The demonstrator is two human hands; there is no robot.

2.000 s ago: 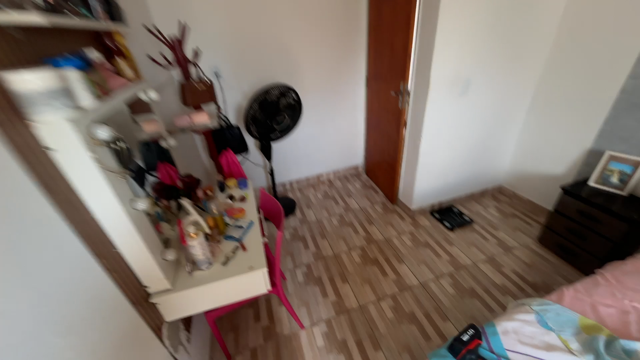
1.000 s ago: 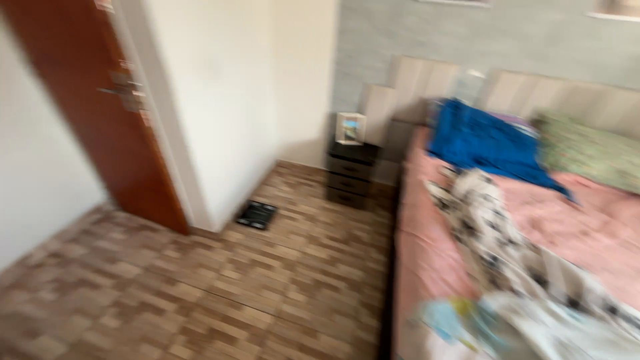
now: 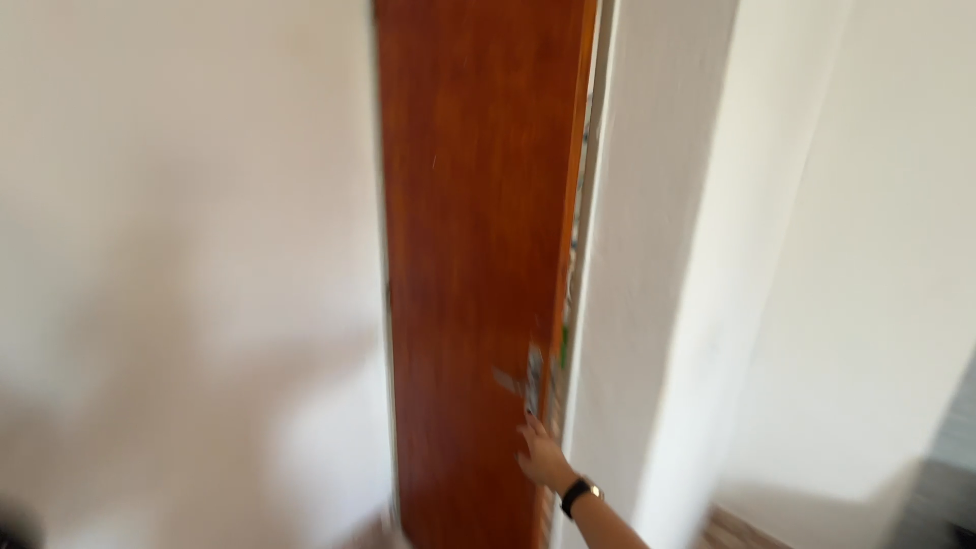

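A reddish-brown wooden door [image 3: 473,252] stands slightly ajar, with a narrow gap along its right edge. Its metal lever handle [image 3: 509,380] and lock plate [image 3: 534,381] look blurred. My right hand [image 3: 546,456] reaches in from the lower right, fingers apart and nothing held. One fingertip is at the bottom end of the lock plate; whether it touches cannot be told. A dark-banded wristwatch [image 3: 581,496] is around that wrist. My left hand is out of view.
A pale wall [image 3: 191,229] with soft shadows lies left of the door. To its right are the white door frame [image 3: 591,305] and a projecting wall [image 3: 663,191]. Tiled floor [image 3: 736,530] shows at the lower right, beside a dark blurred object.
The view has swung back to the door, now much closer. My right hand has come into view at the lock plate; neither earlier frame shows it.
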